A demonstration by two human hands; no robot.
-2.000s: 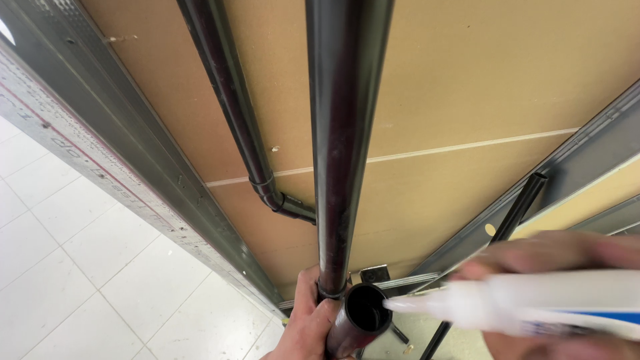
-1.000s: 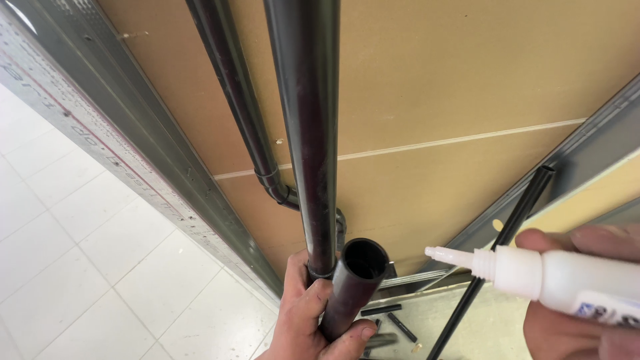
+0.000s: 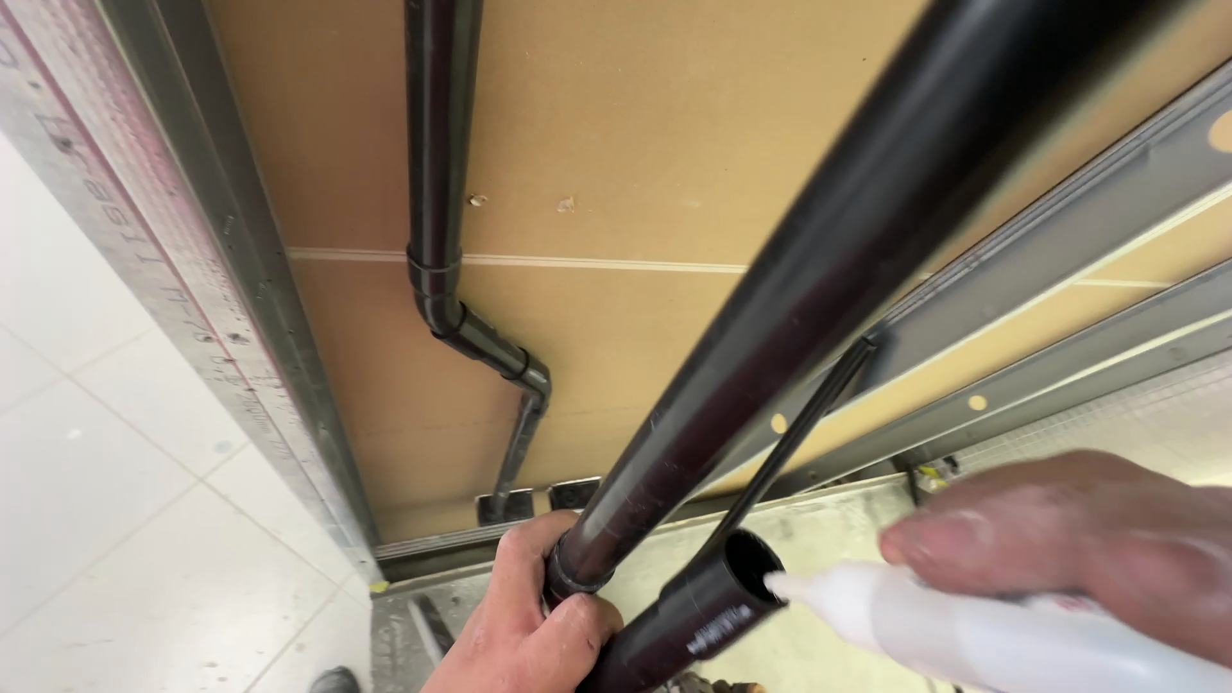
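My left hand [image 3: 539, 616] grips a black plastic pipe branch fitting [image 3: 698, 616] near its joint with a long black pipe [image 3: 770, 308], which slants up to the right. The fitting's other socket is open towards me. In my right hand [image 3: 1059, 529], blurred, is a white squeeze bottle [image 3: 1001, 626], its pointed nozzle tip at the rim of that socket. Whether anything comes out of the nozzle cannot be seen.
Behind is a tan wall board with a second black pipe [image 3: 443, 144] that bends through elbows. Metal studs [image 3: 289, 385] frame both sides. A thin black pipe [image 3: 794, 433] leans at the right stud. White floor tiles [image 3: 96, 500] lie at left.
The long pipe and fitting have tilted, the pipe's upper part now leaning right. The bottle, held away from the socket one second ago, has its nozzle back at the rim. The view has shifted.
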